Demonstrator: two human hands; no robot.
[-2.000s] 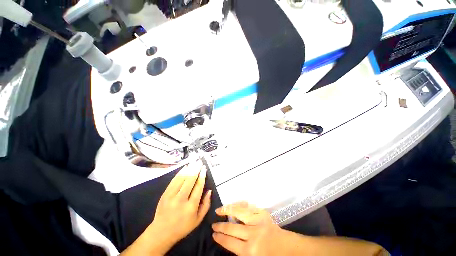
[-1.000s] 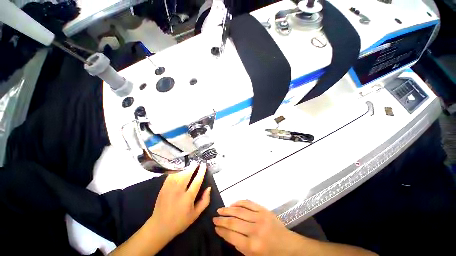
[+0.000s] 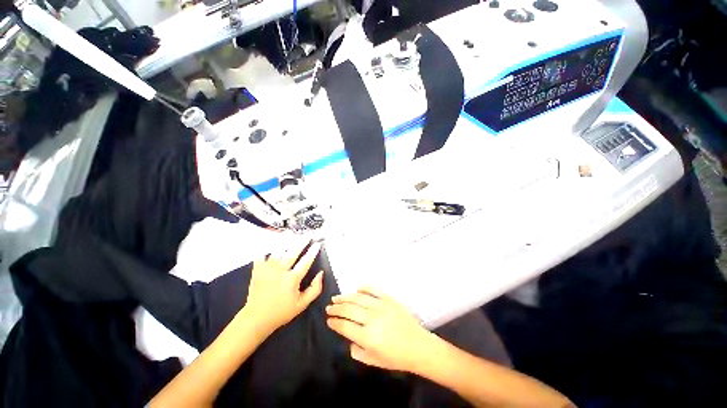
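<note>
Black cloth (image 3: 227,307) lies on the machine bed in front of the presser foot (image 3: 305,221) and hangs over the bed's front edge. My left hand (image 3: 279,291) lies flat on the cloth, fingertips just in front of the presser foot. My right hand (image 3: 379,328) rests on the cloth's right edge near the front of the bed, fingers pointing left. Whether either hand pinches the cloth cannot be told. The needle tip is too small to make out.
Dark snips (image 3: 434,207) lie on the white machine bed (image 3: 478,247). Two black strips (image 3: 359,119) drape over the machine head. The control panel (image 3: 550,84) is at the right. A thread guide post (image 3: 199,123) stands at upper left. More black cloth (image 3: 119,191) lies left.
The view has shifted and shows more of the machine's right side and the control panel. Both hands keep nearly the same place on the cloth before the presser foot.
</note>
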